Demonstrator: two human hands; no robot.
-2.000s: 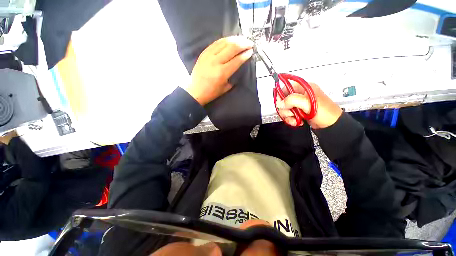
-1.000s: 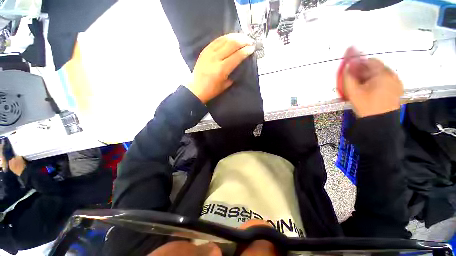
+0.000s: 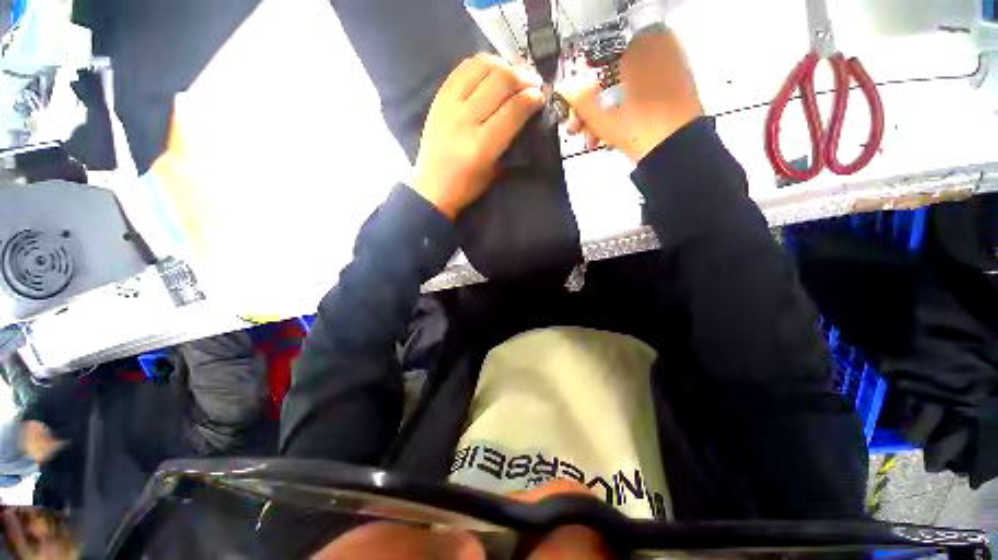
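Note:
A black garment panel (image 3: 520,208) lies across the table's front edge below the sewing machine's needle area (image 3: 544,44). My left hand (image 3: 473,131) lies on the panel, its thumb and fingers pinching the cloth edge near the presser foot. My right hand (image 3: 635,98) is at the same spot from the right, its fingertips at the cloth edge by the needle; the hand is partly blurred. Red-handled scissors (image 3: 823,120) lie on the table to the right of my right hand, out of both hands.
Dark cut cloth (image 3: 164,55) lies at the upper left of the white table (image 3: 285,164). A grey machine with a round vent (image 3: 60,252) stands at the far left. Blue crates (image 3: 859,383) and black cloth are below the table at right. A blurred person's hand shows at lower left.
My right hand has put the scissors down on the table at right and moved back left to the cloth by the needle. My left hand has stayed on the panel.

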